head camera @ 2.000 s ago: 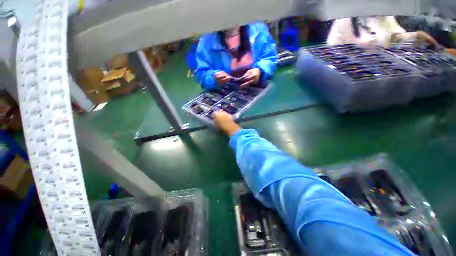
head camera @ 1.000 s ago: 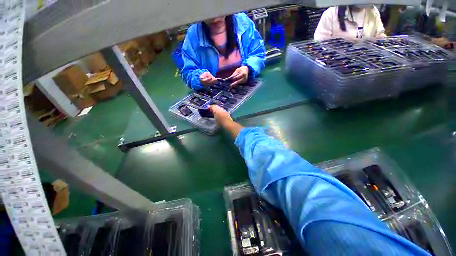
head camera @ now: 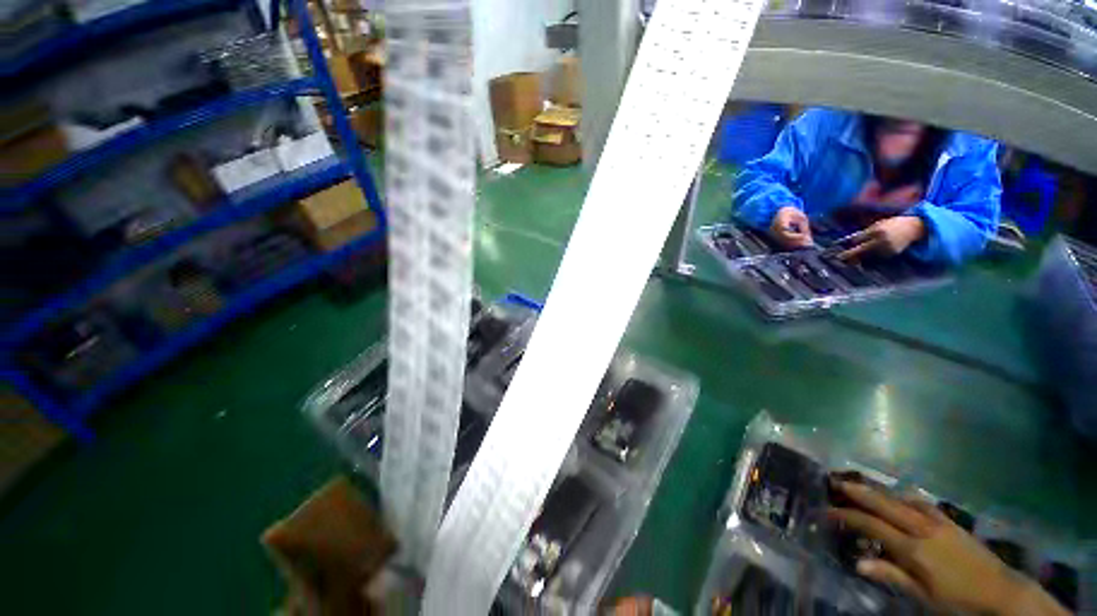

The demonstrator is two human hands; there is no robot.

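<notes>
My right hand [head camera: 944, 551] reaches in from the lower right, fingers spread over black handheld devices in a clear blister tray [head camera: 760, 436]. Its fingertips are at a dark device; whether they grip it is unclear. Another black device [head camera: 782, 484] lies in the pocket left of the fingers. A small piece of my left hand [head camera: 638, 606] shows at the bottom edge; its fingers and any held thing are cut off. A second clear tray [head camera: 674, 415] with black devices [head camera: 630, 415] lies left of centre, partly behind hanging white strips.
Two long white strips, one printed and blurred [head camera: 430, 241], one bright [head camera: 602, 253], hang across the view. Across the bench, a person in blue [head camera: 872, 181] handles devices in a tray [head camera: 782, 307]. Blue shelving [head camera: 181, 223] stands left, cartons [head camera: 556, 132] behind. A brown object [head camera: 327, 542] is lower left.
The view has swung left. My right hand has drawn back from the other person's tray to the near right tray. A bit of my left hand now shows at the bottom edge.
</notes>
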